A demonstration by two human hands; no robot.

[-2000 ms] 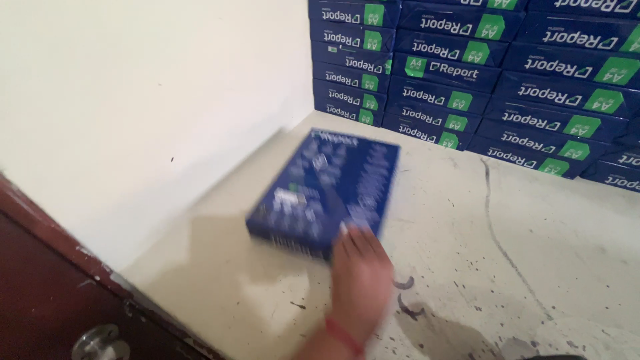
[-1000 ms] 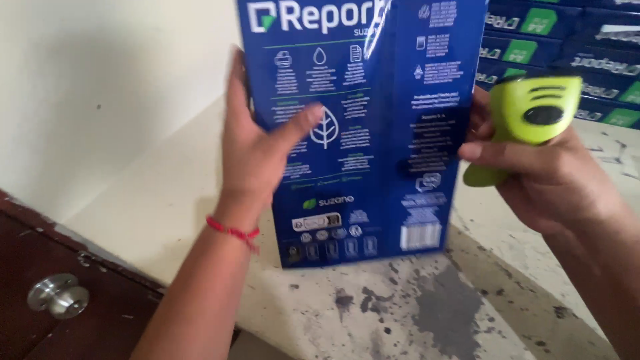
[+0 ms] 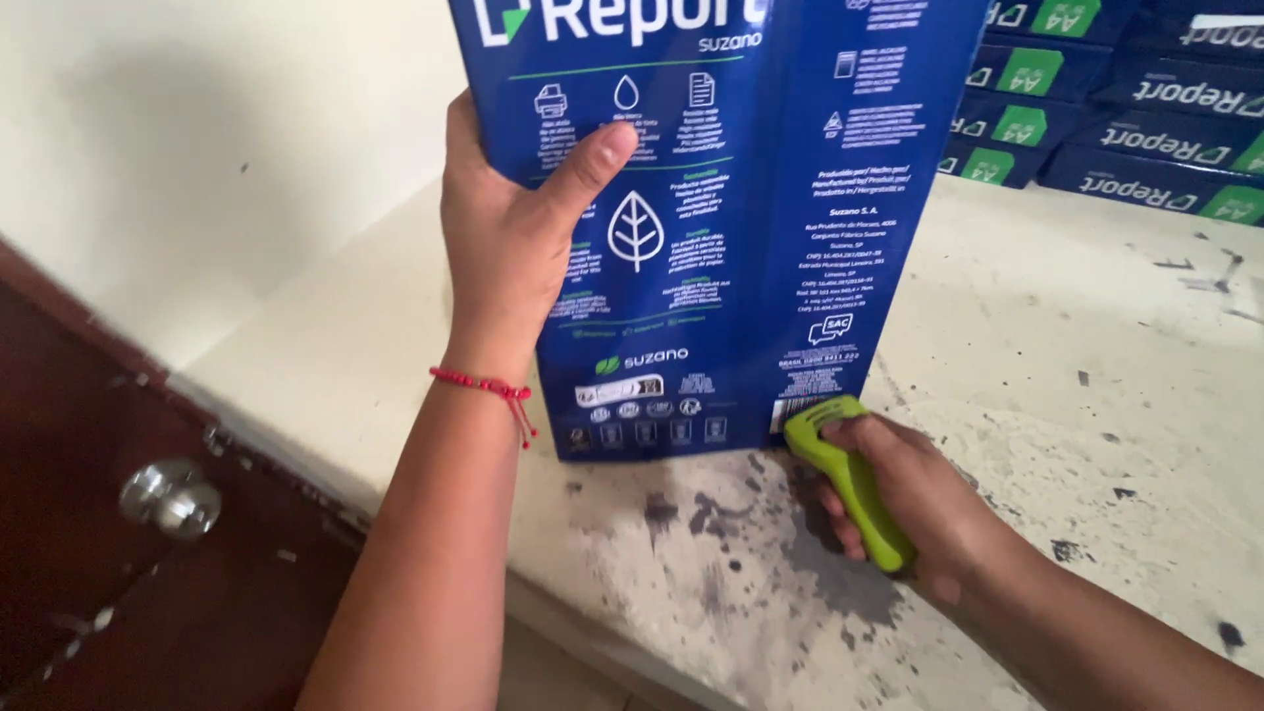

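Observation:
A blue Report paper ream [image 3: 691, 227] stands upright on the pale countertop, its printed back towards me. My left hand [image 3: 523, 217] grips its left edge, thumb across the printed face and fingers hidden behind. A red cord bracelet [image 3: 484, 385] is on that wrist. My right hand [image 3: 899, 484] holds a lime-green handheld barcode scanner [image 3: 854, 484]. The scanner's head is right at the barcode [image 3: 790, 413] near the ream's lower right corner and covers part of it; whether the two touch I cannot tell.
Stacked blue paper reams [image 3: 1145, 138] stand at the back right of the stained, chipped countertop [image 3: 1066, 395]. A white wall [image 3: 217, 148] rises at the left. Below the counter's left edge is a dark red door [image 3: 257, 592] with a round metal knob [image 3: 170, 499].
The ream lay flat two seconds ago under one hand and is now upright in my left hand. Since one second ago, the scanner has moved down from the ream's right side to its barcode.

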